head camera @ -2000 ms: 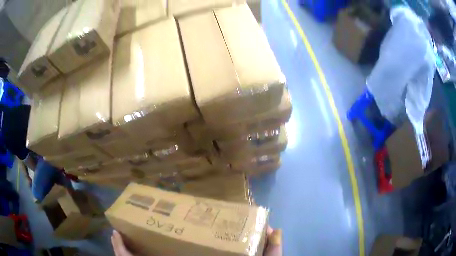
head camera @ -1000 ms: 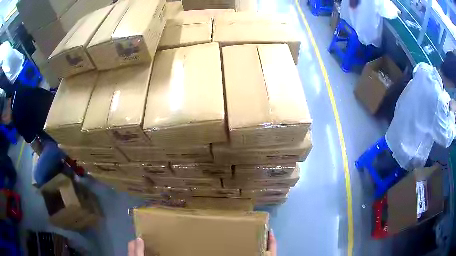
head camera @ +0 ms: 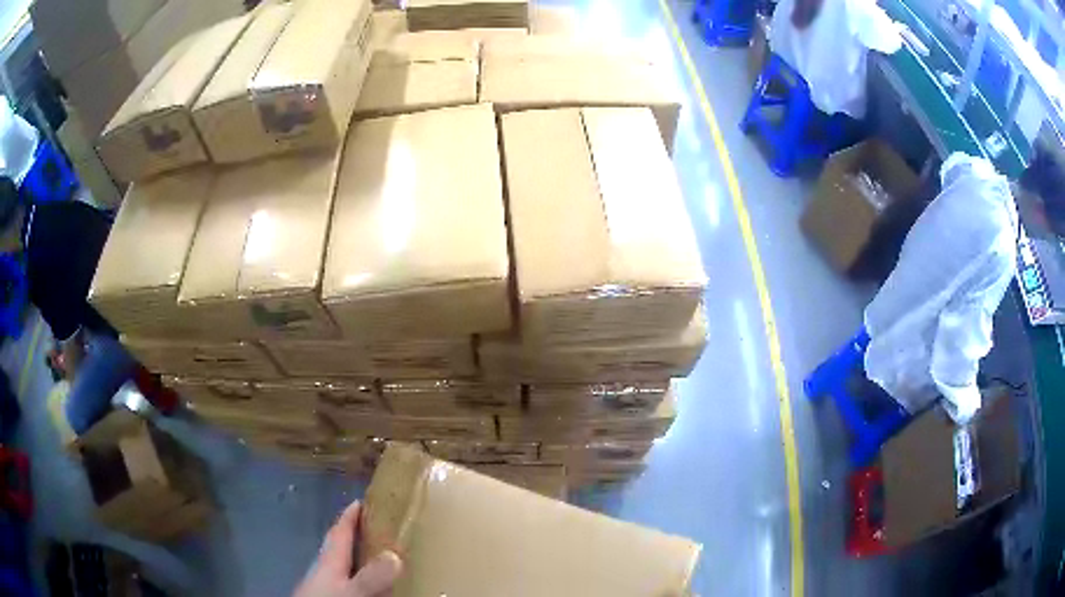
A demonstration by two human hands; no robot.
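A brown sealed shipping carton (head camera: 537, 531) is held low in front of me, tilted, with its right end lower and cut off by the bottom edge. My left hand (head camera: 350, 562) grips its left end, thumb on the near face and fingers behind. My right hand is not in view. Just beyond stands the carton stack (head camera: 415, 222), several tiers high, with shiny tape on the seams and dark print on some ends. Two cartons lie on top at its left.
A yellow line (head camera: 765, 315) runs along the grey floor right of the stack. Workers in white sit on blue stools (head camera: 858, 397) at a green-topped line, an open carton (head camera: 952, 466) beside one. At left, a person in dark clothing (head camera: 64, 262) is near an open carton (head camera: 140, 472).
The held carton has turned from level to tilted, and its printed face no longer shows. My left hand has come further into view; my right hand has gone out of view.
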